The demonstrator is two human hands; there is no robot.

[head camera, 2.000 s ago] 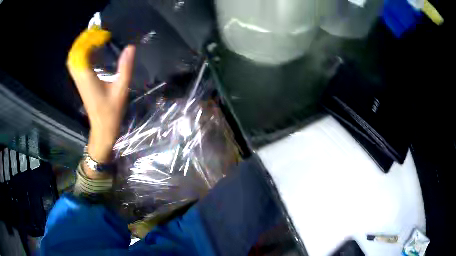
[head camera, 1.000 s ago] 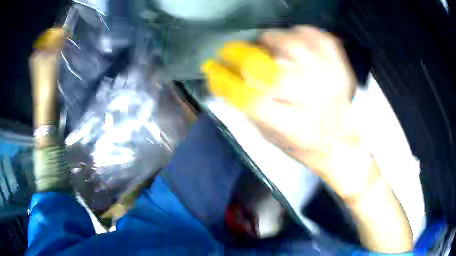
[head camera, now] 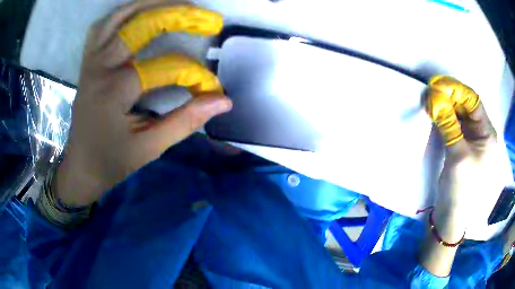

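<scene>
A black-edged phone [head camera: 260, 132] lies across the white tabletop. A hazy, glossy clear film [head camera: 248, 62] with a small pale tab at its left end covers its face. Glare washes out the right part. My left hand [head camera: 130, 96], with yellow finger cots on two fingers, has thumb and a fingertip closed at the film's left edge. My right hand [head camera: 460, 124], also with yellow cots, has its fingertips together at the film's right end. Whether the film touches the glass cannot be told.
The white tabletop [head camera: 350, 175] curves around the phone. Shiny crumpled clear plastic [head camera: 53, 107] is at the left. A small dark object [head camera: 501, 206] lies at the right edge, near another person's hand. A thin teal strip [head camera: 450, 5] shows at the top. Blue workwear is below.
The view has swung from the plastic heap and film rolls to the tabletop. Both hands have come to opposite ends of the phone and film.
</scene>
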